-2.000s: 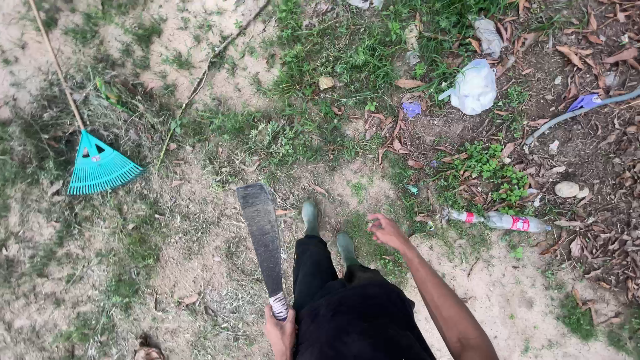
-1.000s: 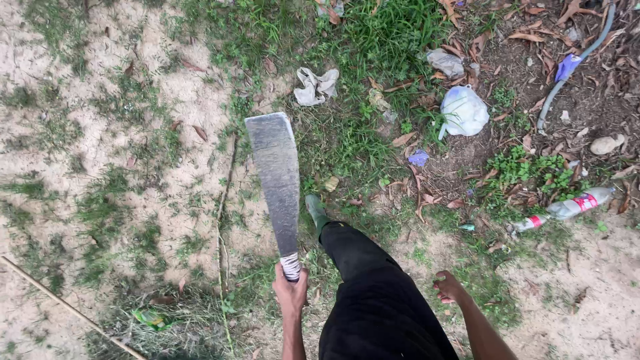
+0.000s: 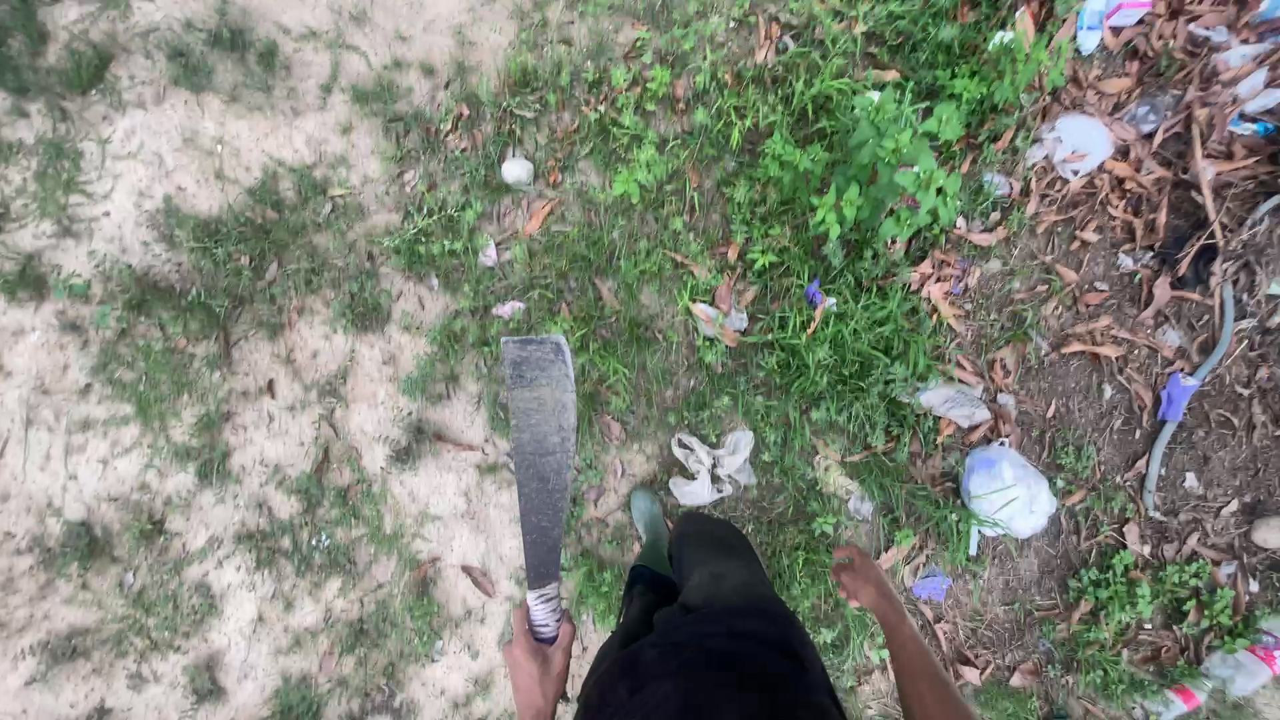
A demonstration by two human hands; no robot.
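Note:
My left hand (image 3: 538,655), at the bottom left of centre, grips the white-wrapped handle of a machete (image 3: 542,450). Its broad, dark, scuffed blade points forward over sandy ground and grass, with a squared tip. My right hand (image 3: 862,580) hangs to the right of my legs with its fingers loosely curled; I see nothing in it, though its palm side is partly hidden. One green rubber boot (image 3: 649,520) shows ahead of my dark trousers; the other is hidden.
A crumpled whitish plastic bag (image 3: 708,468) lies just ahead of the boot. To the right are a filled white plastic bag (image 3: 1008,490), a grey hose (image 3: 1215,350) with a purple piece on it, plastic bottles (image 3: 1240,670) and dry leaves. Leafy weeds (image 3: 880,165) grow farther ahead.
I have walked forward; the green rake seen two seconds ago is out of view. The machete stays in my left hand, its blade now pointing straighter ahead. The right hand's extended finger has curled in.

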